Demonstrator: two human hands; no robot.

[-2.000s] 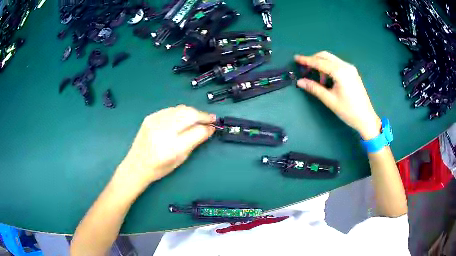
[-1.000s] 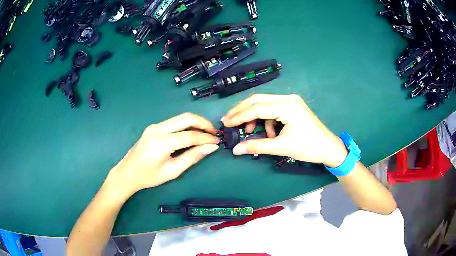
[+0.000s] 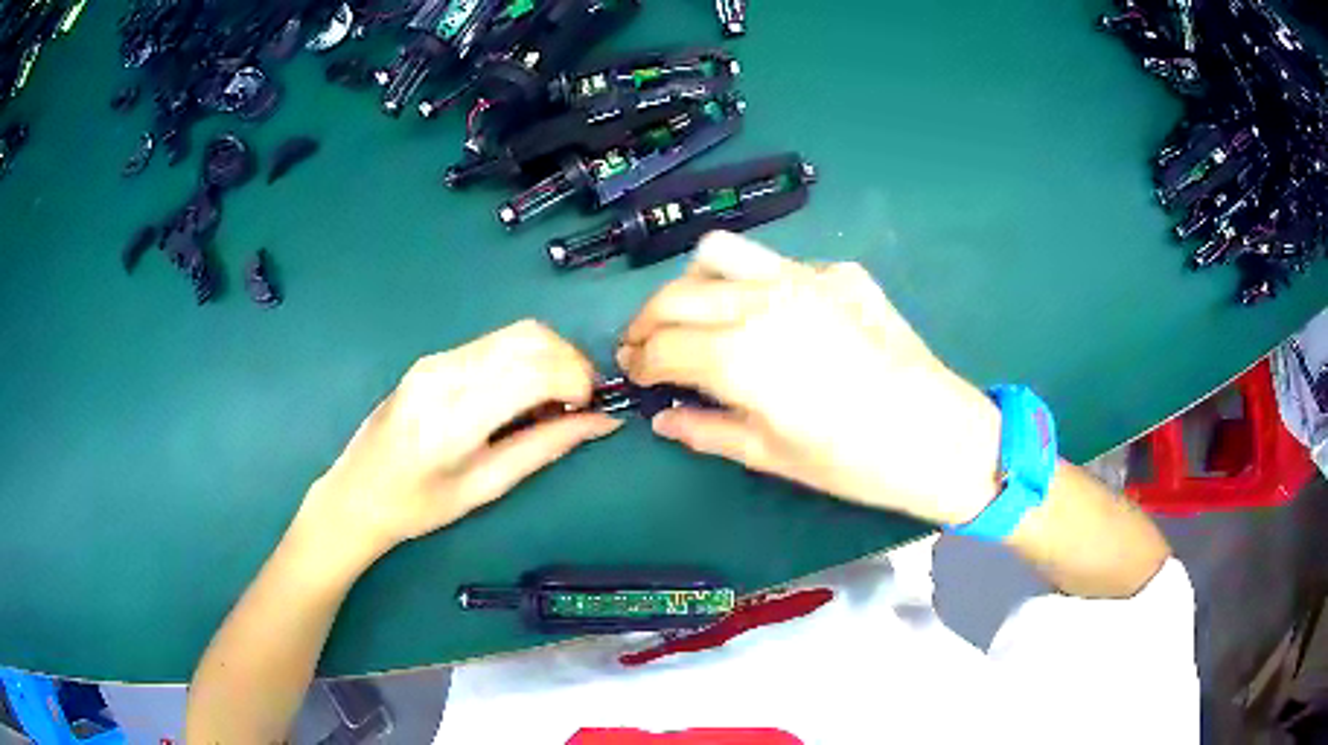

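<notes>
My left hand (image 3: pixel 488 422) grips the narrow tip of a black device unit (image 3: pixel 619 395) between thumb and fingers. My right hand (image 3: pixel 794 381) closes over the unit's body and hides most of it. Another unit with a green circuit board (image 3: pixel 634 601) lies near the table's front edge. A further unit (image 3: pixel 685 213) lies just beyond my right hand, its tip to the left. Whether a small fitting is on the held unit cannot be told.
More device units (image 3: pixel 619 131) lie in a heap at the upper middle. Loose black plastic fittings (image 3: pixel 194 233) lie at the left. A large heap of dark units (image 3: pixel 1238 175) is at the right. A red stool (image 3: pixel 1223 454) stands beyond the green table's curved edge.
My right hand has moved from the upper right onto the unit that my left hand holds. The unit that lay at the lower right is now out of sight behind my right hand.
</notes>
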